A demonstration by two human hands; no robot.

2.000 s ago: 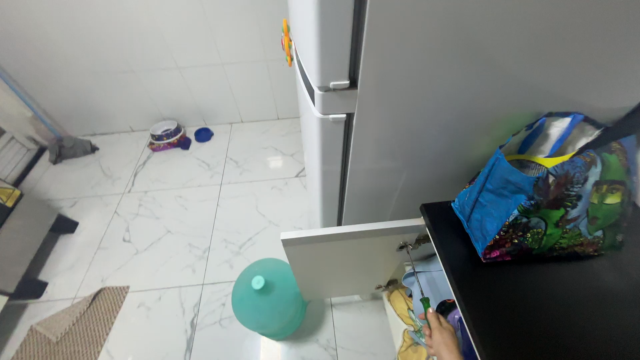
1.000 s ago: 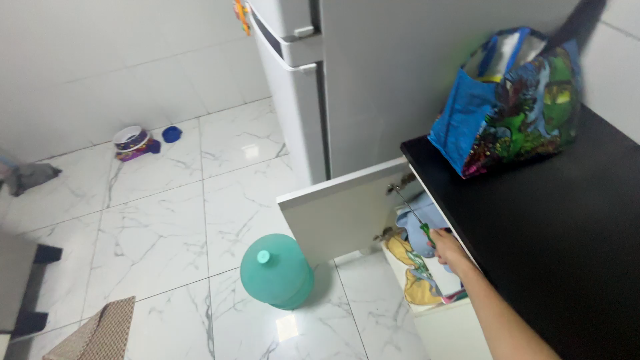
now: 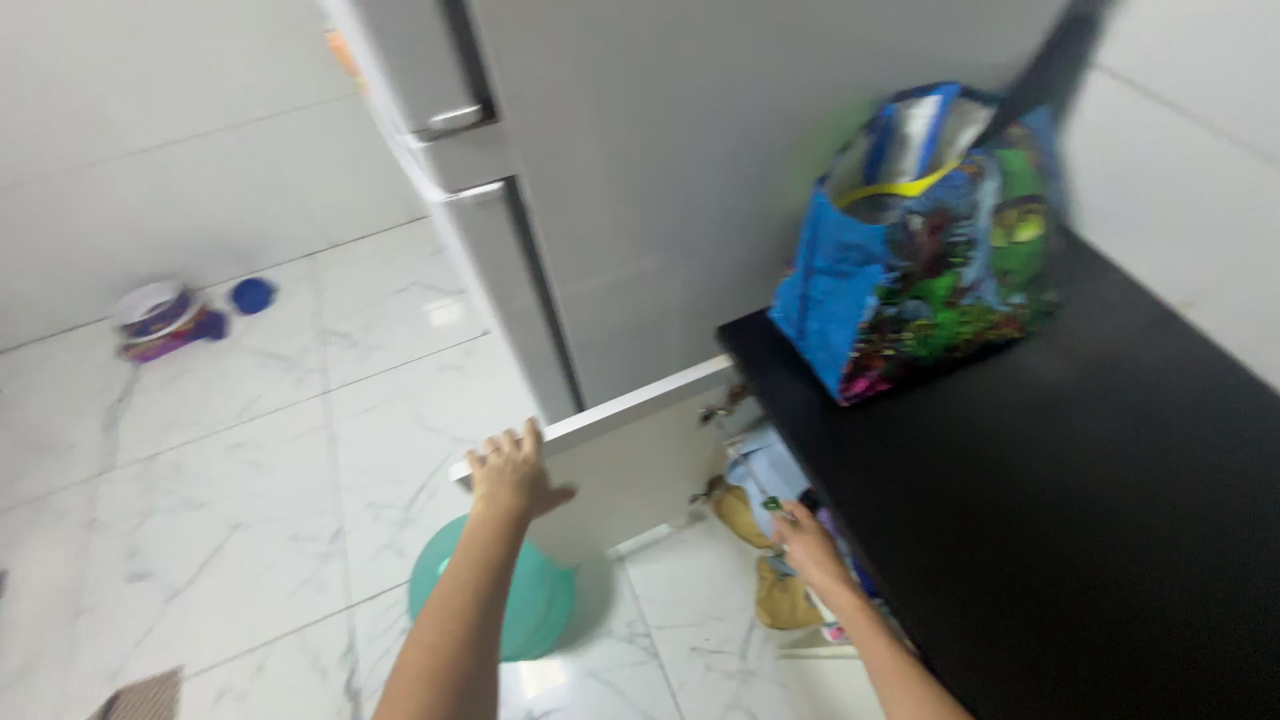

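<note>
My left hand (image 3: 512, 478) rests on the top edge of an open white cabinet door (image 3: 625, 465), near its outer corner, fingers over the edge and thumb on the inner face. In my right hand (image 3: 803, 540) is a screwdriver (image 3: 771, 503) with a green handle, its thin shaft pointing up toward the upper metal hinge (image 3: 712, 414). Whether the tip touches the hinge cannot be told. A lower hinge (image 3: 702, 494) also joins the door to the cabinet. Light blue cloth (image 3: 768, 468) and yellow-brown items (image 3: 785, 597) lie inside the cabinet opening.
A black countertop (image 3: 1040, 500) bears a colourful shopping bag (image 3: 930, 250). The grey refrigerator (image 3: 660, 200) stands behind the door. A teal water bottle (image 3: 540, 605) is on the tiled floor below my left forearm. Containers (image 3: 162, 318) and a blue lid (image 3: 253, 295) lie by the wall.
My left hand has come into view and onto the door's top edge. My right hand still holds the screwdriver near the upper hinge. The view has shifted.
</note>
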